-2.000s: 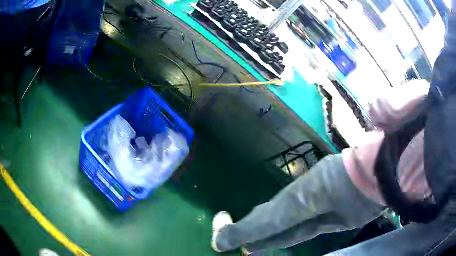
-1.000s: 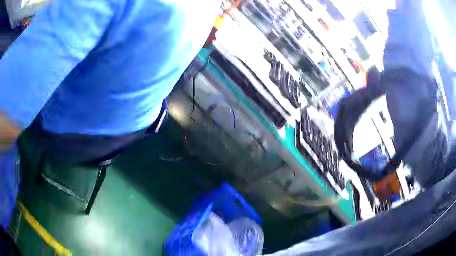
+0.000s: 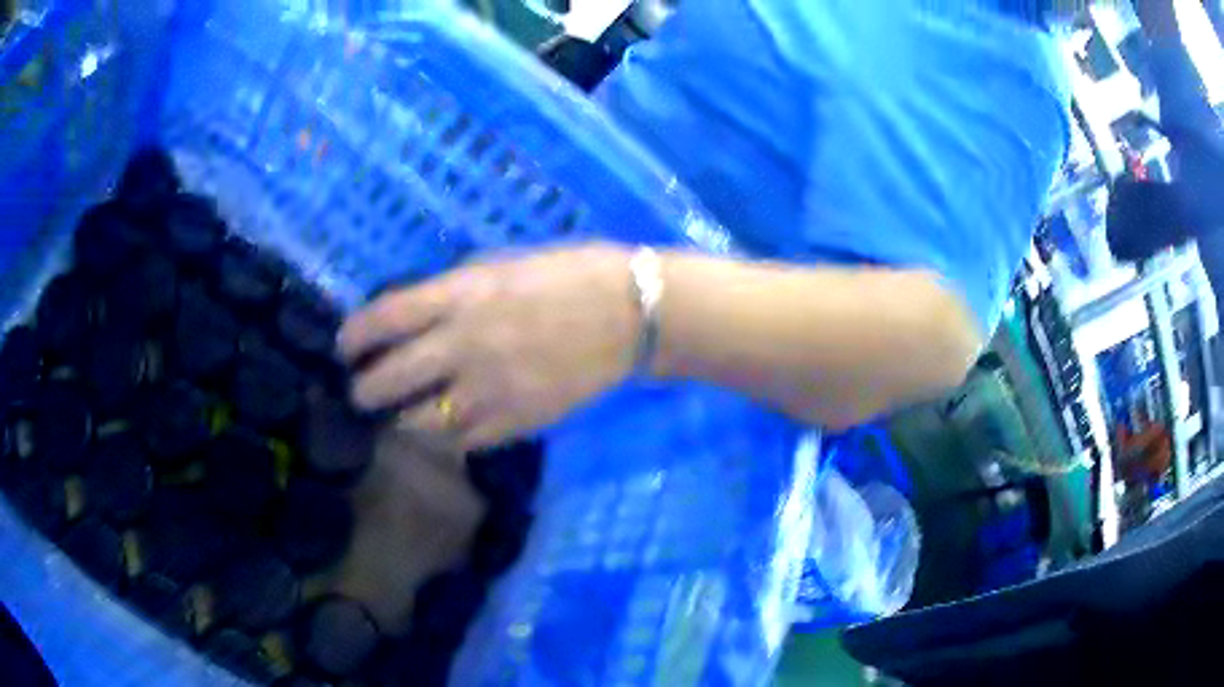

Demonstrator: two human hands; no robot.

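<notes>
A large blue slatted crate (image 3: pixel 644 497) fills the left and middle of the view, very close. It holds many black round parts (image 3: pixel 255 376), jumbled together, with small yellowish marks between some. Another person's hand (image 3: pixel 503 342), with a ring and a bracelet, lies over the parts; it is blurred, and whether it grips one I cannot tell. A tan shape (image 3: pixel 410 523) lies below that hand in the crate; I cannot tell what it is. Neither of my own hands is in view.
The other person's blue shirt (image 3: pixel 859 134) is just beyond the crate. A second blue crate with clear plastic bag (image 3: pixel 866 537) stands on the green floor. Dark clothing (image 3: pixel 1060 624) crosses the lower right. Bench and shelf frames (image 3: pixel 1141 336) are at right.
The view has swung from the bench and floor to a crate of black parts close up. The person in blue now appears beyond it, with a hand in it. The bagged crate shows further right.
</notes>
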